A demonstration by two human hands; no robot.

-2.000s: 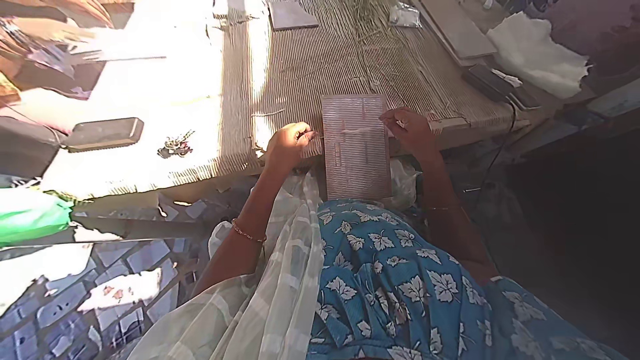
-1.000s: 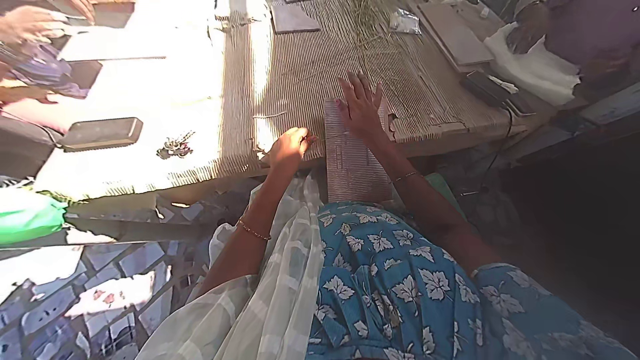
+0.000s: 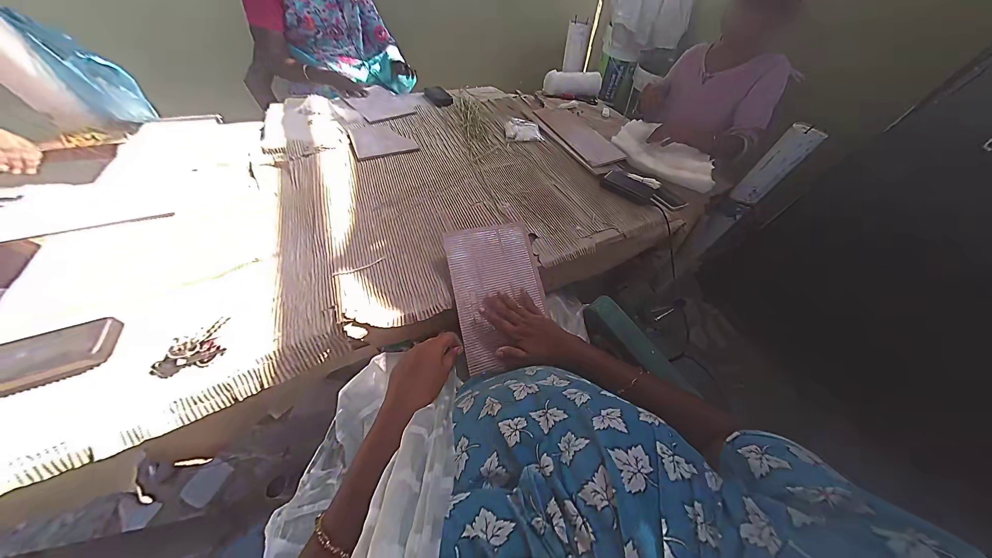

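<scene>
A flat rectangular board with a finely ribbed surface (image 3: 492,260) leans from my lap onto the near edge of the table, which has a ribbed, mat-like top (image 3: 411,225). My right hand (image 3: 523,329) lies flat on the lower half of the board, fingers apart. Beside the board's lower left edge is my left hand (image 3: 426,368), its fingers curled with thumb and fingertips together; whether something thin is between them cannot be told.
Keys (image 3: 188,350) and a dark case (image 3: 58,355) lie at left. Further back are flat boards (image 3: 577,138), dry stalks (image 3: 473,124), a small plastic packet (image 3: 523,129), white cloth (image 3: 666,159) and a black corded device (image 3: 628,186). Several people sit around the table. A green chair arm (image 3: 635,341) is at right.
My right hand has moved down the board from its upper part toward my lap. My left hand has come down beside the board's lower edge. The view has tilted up, showing more of the room.
</scene>
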